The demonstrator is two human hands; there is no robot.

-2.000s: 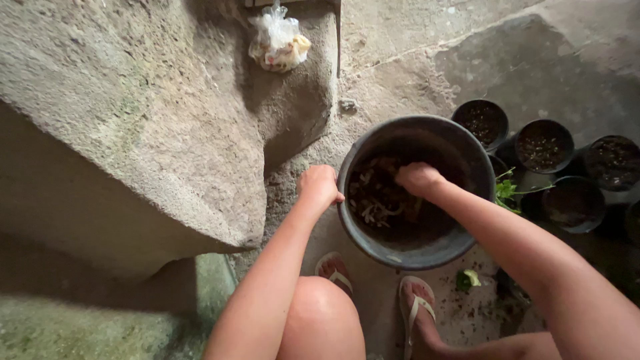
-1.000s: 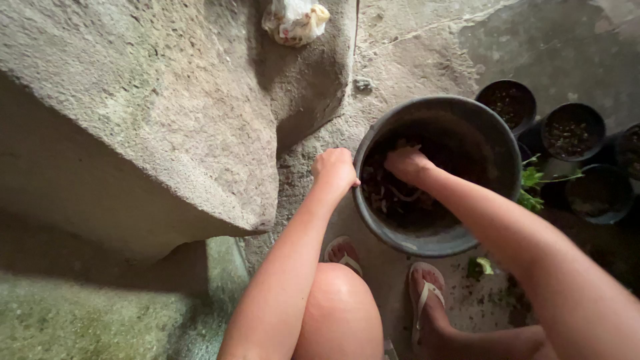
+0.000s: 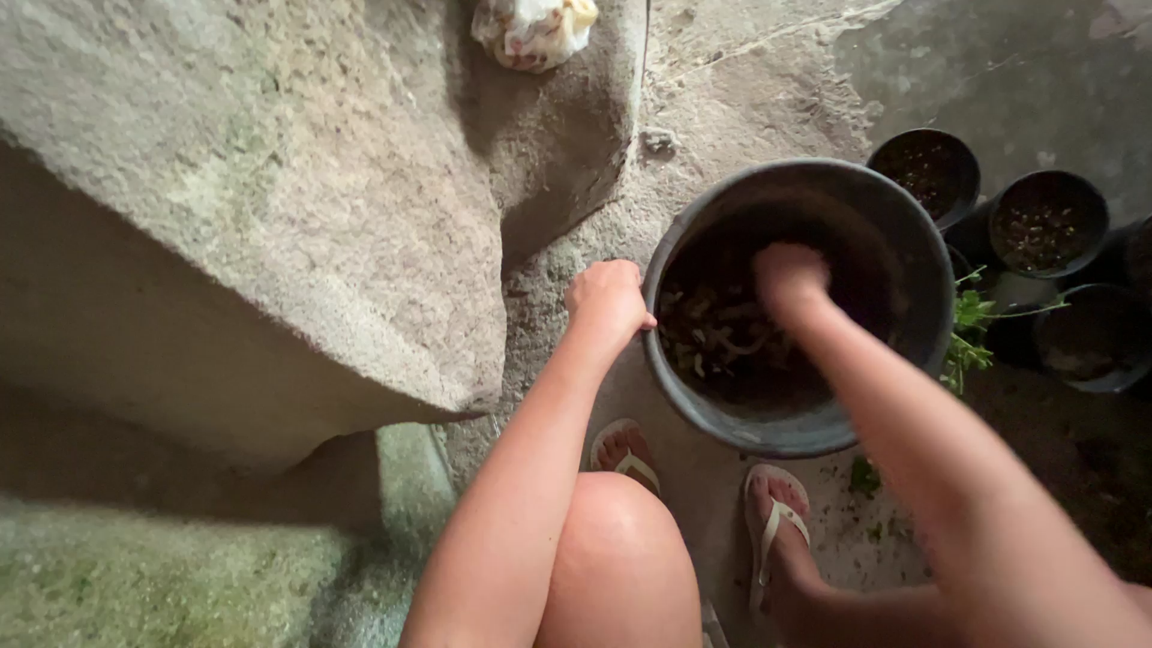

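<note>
A large dark plastic tub (image 3: pixel 801 445) stands on the concrete floor in front of my feet. Dark soil mixed with pale scraps (image 3: pixel 720 337) lies inside it. My left hand (image 3: pixel 610 295) grips the tub's left rim, its fingers curled over the outer side and the thumb at the edge. Down inside the tub, my right hand (image 3: pixel 792 274) is blurred and in or just over the soil; its fingers are hidden, so what it holds cannot be told.
Several black pots of soil (image 3: pixel 1048 223) stand to the right, beside a green leafy sprig (image 3: pixel 970 328). A rough concrete block (image 3: pixel 378 270) fills the left. A tied plastic bag (image 3: pixel 534 31) sits at the top. Leaf bits (image 3: pixel 866 475) lie near my sandalled foot (image 3: pixel 776 517).
My right hand has shifted about within the tub, over the soil and scraps. My left hand has stayed on the rim. The view has moved somewhat.
</note>
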